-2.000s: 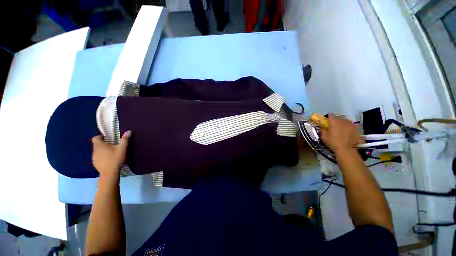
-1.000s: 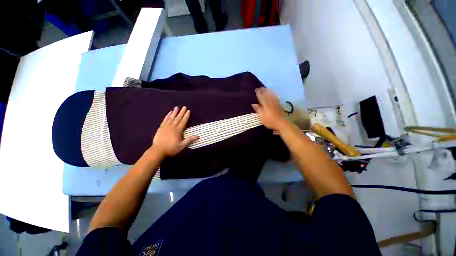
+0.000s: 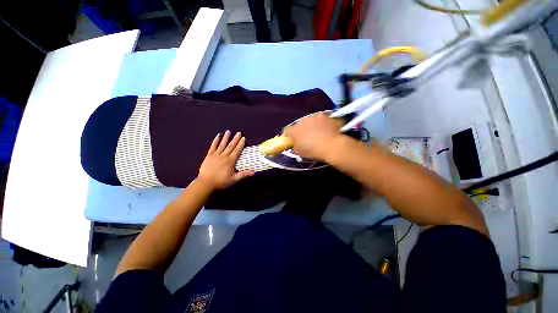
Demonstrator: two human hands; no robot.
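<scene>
A dark maroon pullover (image 3: 189, 125) lies on the navy rounded pressing board (image 3: 101, 140), its pale striped hem (image 3: 133, 147) over the board's left part. My left hand (image 3: 221, 164) lies flat, fingers spread, on the pullover and the left end of the striped placket (image 3: 252, 159). My right hand (image 3: 315, 137) grips the yellow-handled steam iron (image 3: 278, 145), which is over the placket just right of my left hand. The iron and hand hide the rest of the placket and most of the collar area.
The light blue table (image 3: 275, 61) bears a long white beam (image 3: 196, 52) at its far side. A white tabletop (image 3: 46, 159) is at left. White and yellow hoses (image 3: 422, 67) run to the upper right. The iron rest (image 3: 413, 150) is at right. A person's legs (image 3: 269, 18) show beyond the table.
My right hand has left the pullover's collar end and now holds the iron, lifted from the rest onto the placket. The hoses have swung over the table. My left hand stays on the pullover.
</scene>
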